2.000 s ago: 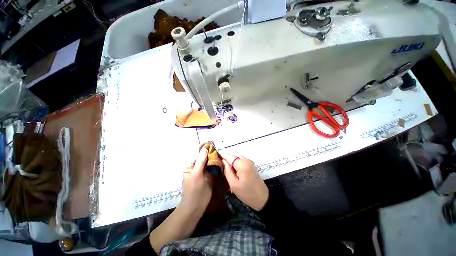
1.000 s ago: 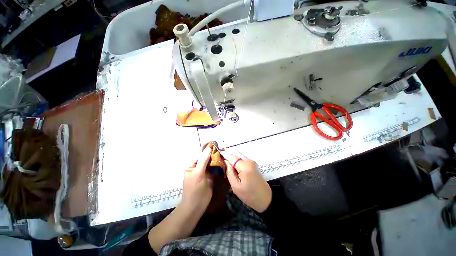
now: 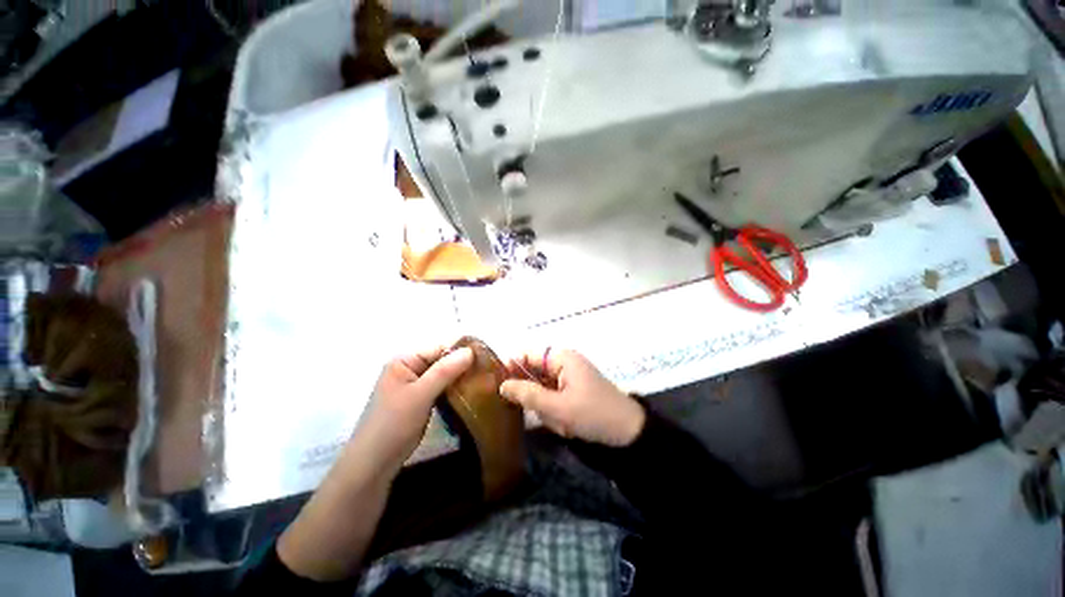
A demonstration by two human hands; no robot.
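A tan-brown fabric band (image 3: 493,422) hangs from my two hands over the table's front edge towards my lap, its end raised between my fingers. My left hand (image 3: 405,402) pinches the left side of that end. My right hand (image 3: 569,394) is at the band's right edge, fingers bent; a thin line, perhaps thread or a thin tool, shows at its fingertips. The view is slightly blurred. An orange-tan fabric piece (image 3: 450,261) lies at the needle area of the off-white sewing machine (image 3: 631,152), away from my hands.
Scissors with red handles (image 3: 759,271) lie right of the needle. A white tub (image 3: 278,72) with brown pieces stands behind. At far left are a tied brown bundle (image 3: 84,402) and a white cord (image 3: 141,397) on a brown board.
My hands have moved apart, the left one to the left. The band has opened out and shows more of its length. The camera view has shifted slightly.
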